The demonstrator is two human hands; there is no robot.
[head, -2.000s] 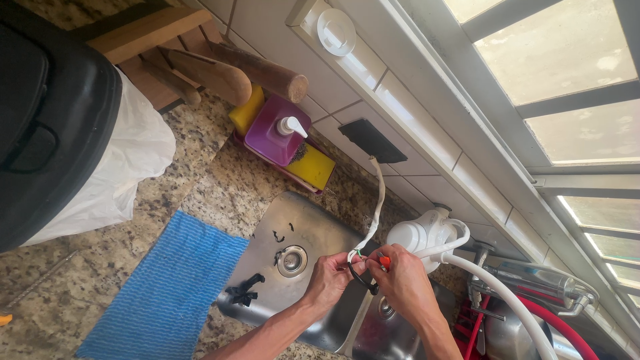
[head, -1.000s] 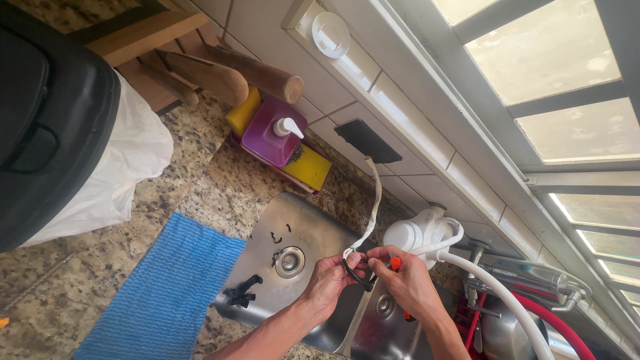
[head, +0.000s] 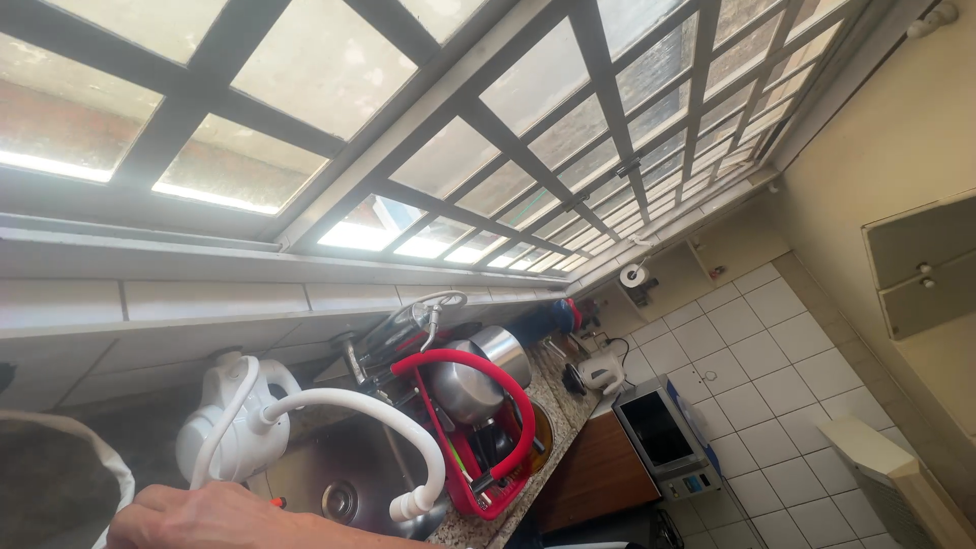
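Note:
One hand shows at the bottom left, my right hand [head: 217,518], seen from the back with its fingers bent. An orange tip [head: 279,502] sticks out just beyond it; what it belongs to is hidden. A white-wrapped cable [head: 114,457] curves down beside the fingers at the left edge. Just above the hand is a white wall-mounted electric faucet [head: 236,427] with a thin white tube and a thick curved white spout [head: 412,427] over a steel sink basin [head: 335,457]. My left hand is out of the frame.
A red dish rack [head: 488,503] with steel pots [head: 465,381] stands right of the sink, beside a faucet with a red hose [head: 526,404]. Farther back are a white kettle [head: 598,374] and a microwave [head: 659,427]. A barred window [head: 427,160] runs above the tiled ledge.
The view has swung far to the right and up. My left hand, the blue cloth and the purple soap dispenser, seen earlier, are out of frame.

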